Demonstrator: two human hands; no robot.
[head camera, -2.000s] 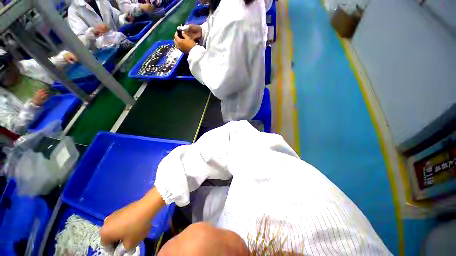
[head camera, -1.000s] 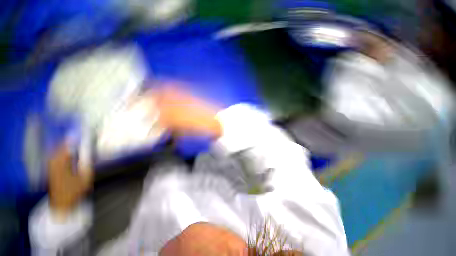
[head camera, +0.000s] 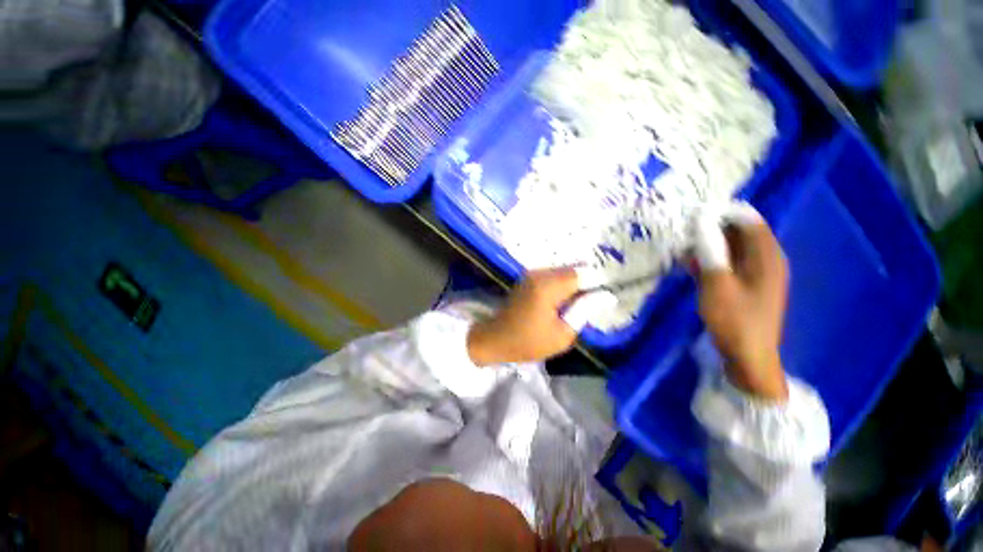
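Observation:
Small white plastic parts lie heaped in a blue tray in front of me. My left hand is at the tray's near edge, white cots on its fingertips. It pinches what looks like a slim metal part, thin and dark, pointing right. My right hand is over the right edge of the heap, its white-cotted thumb and finger close together; blur hides whether anything is between them. Slim silver pieces with dark bands lie side by side in the blue tray to the left.
A large blue tray is right of the heap, with my right sleeve over its near side. Clear plastic bags are at the far right. Another worker's pale sleeve is at upper left, near a blue stool.
The view has swung left from the line, bringing the tray of silver pieces into view. My left hand has come to the heap's near edge, and my right hand is at its right side.

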